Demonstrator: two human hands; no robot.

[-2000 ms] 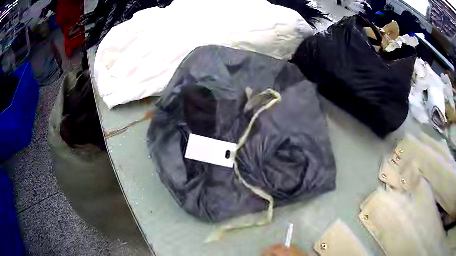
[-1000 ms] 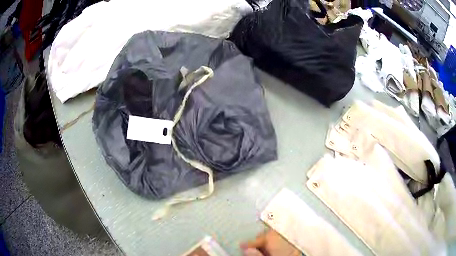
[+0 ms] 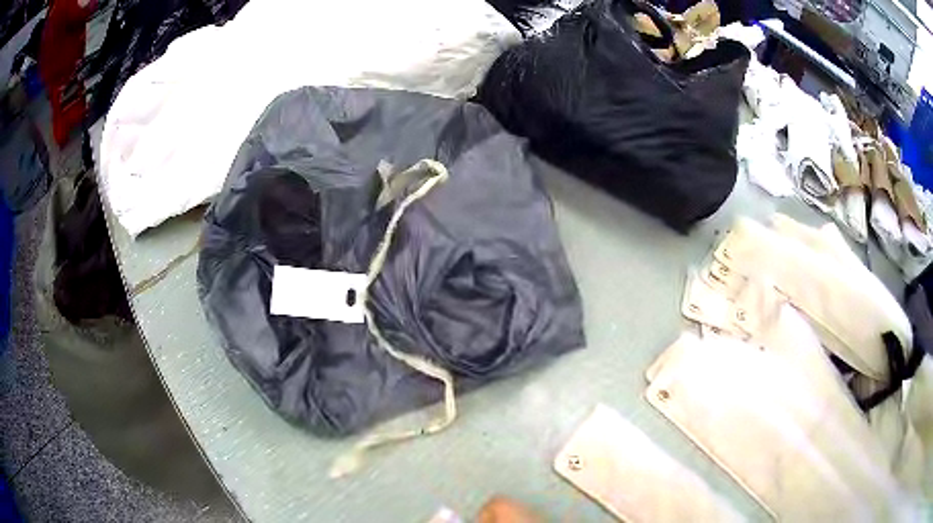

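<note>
A cream strip (image 3: 639, 472) with a brass-coloured snap near its end lies flat at the bottom, right of centre. More cream strips (image 3: 757, 409) with snaps lie fanned and overlapping to its right. A small part of a hand, seemingly my right hand (image 3: 508, 511), shows at the bottom edge, left of the near strip. It is cut off, so its grip is hidden. A small blurred white piece (image 3: 443, 515) shows just left of it. I do not see my left hand.
A crinkled grey bag (image 3: 491, 194) with a white tag (image 3: 317, 294) and cream cord (image 3: 409, 360) fills the middle. White fabric (image 3: 266, 72) lies behind. A full black bag (image 3: 624, 112) stands back right. Rolled pieces (image 3: 880, 194) lie far right. The curved table edge (image 3: 169, 393) is left.
The view has swung right since two seconds ago. The pen seen then is out of sight. Since one second ago, the hand has dropped mostly out of the picture and the brown-and-white piece has gone from view.
</note>
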